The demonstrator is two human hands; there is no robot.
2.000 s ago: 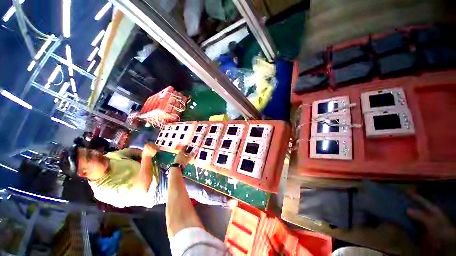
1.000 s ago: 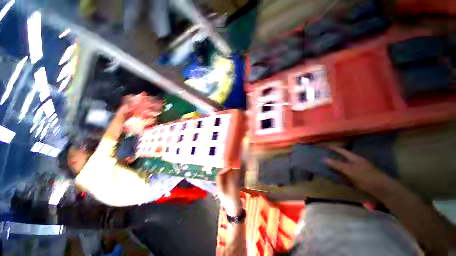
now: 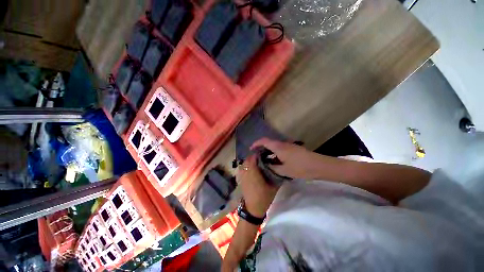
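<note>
My left hand, with a dark wristband, and my right hand meet at a dark cloth pouch close to my body. The fingers of both hands are closed on its bunched cloth. Whether a device is inside is hidden. Flat dark pouches lie on the table at the tray's near edge, and more dark cloth lies just beyond my hands. The red-orange tray holds several white devices with black screens, two plump dark pouches and a bare pocket. White cords lie over some devices.
Another red-orange tray holds rows of filled pouches beyond. A clear plastic bag lies on the wood-grain table. Neighbouring trays of devices sit on the green bench at lower left. A white round surface stands at the right.
The view has swung right and down towards the table. My left hand has left the neighbouring tray's edge and joined my right hand; both now grip a pouch. The other person is out of view.
</note>
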